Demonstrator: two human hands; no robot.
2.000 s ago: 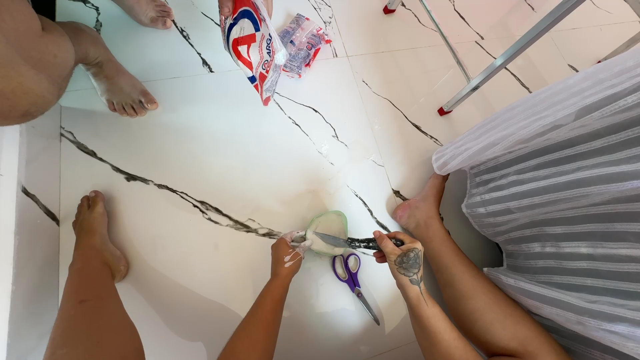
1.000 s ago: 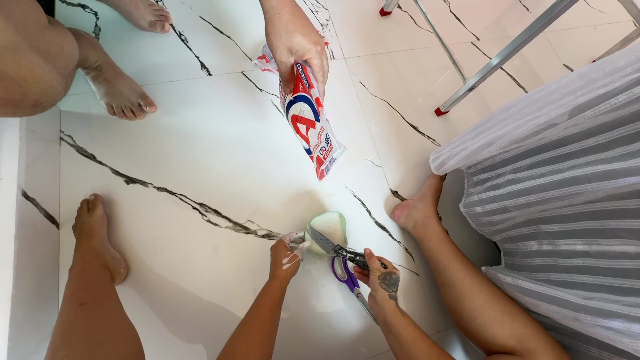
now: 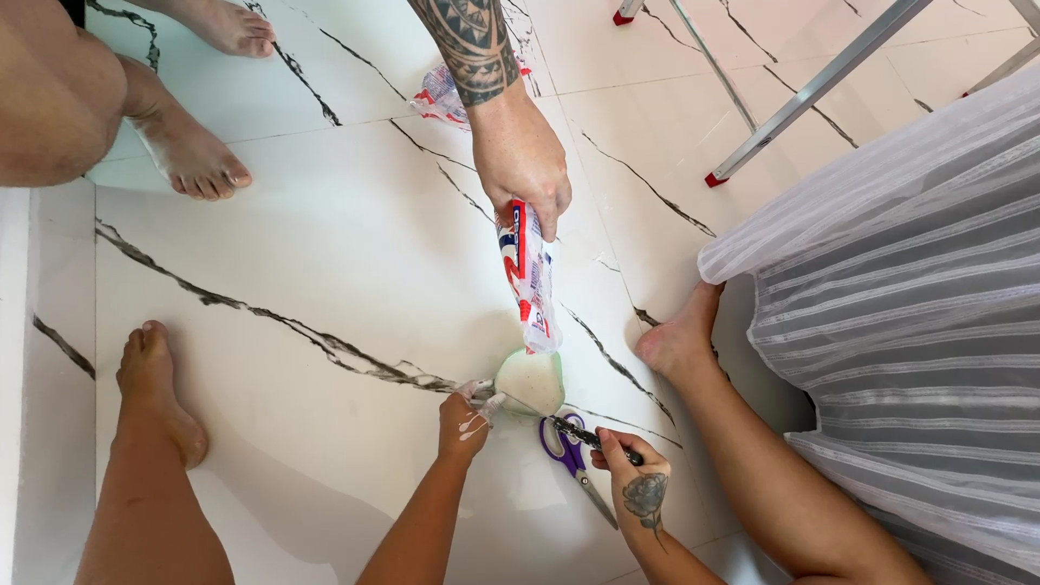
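Note:
My left hand (image 3: 465, 421), smeared with white paste, is at the left rim of a small greenish bowl (image 3: 532, 380) of whitish mixture; its fingers close around something at the rim, partly hidden. My right hand (image 3: 632, 463) grips the dark handle of a knife (image 3: 578, 431), whose tip end points into the bowl, the blade hardly visible. Purple-handled scissors (image 3: 575, 459) lie on the floor beneath the knife. Above the bowl, another person's hand (image 3: 524, 162) holds a red, white and blue plastic packet (image 3: 532, 276) mouth-down, its lower end at the bowl's far edge.
A second crumpled packet (image 3: 443, 97) lies on the marble-patterned tile floor (image 3: 325, 244) behind the tattooed forearm. Metal legs with red feet (image 3: 812, 89) stand at upper right, and a sheer white curtain (image 3: 910, 325) hangs at right. Another person's bare feet (image 3: 199, 162) are at upper left.
The other person's hand has brought the packet down to the bowl. My right hand has shifted slightly with the knife, whose blade showed more plainly before. My left hand has stayed by the bowl.

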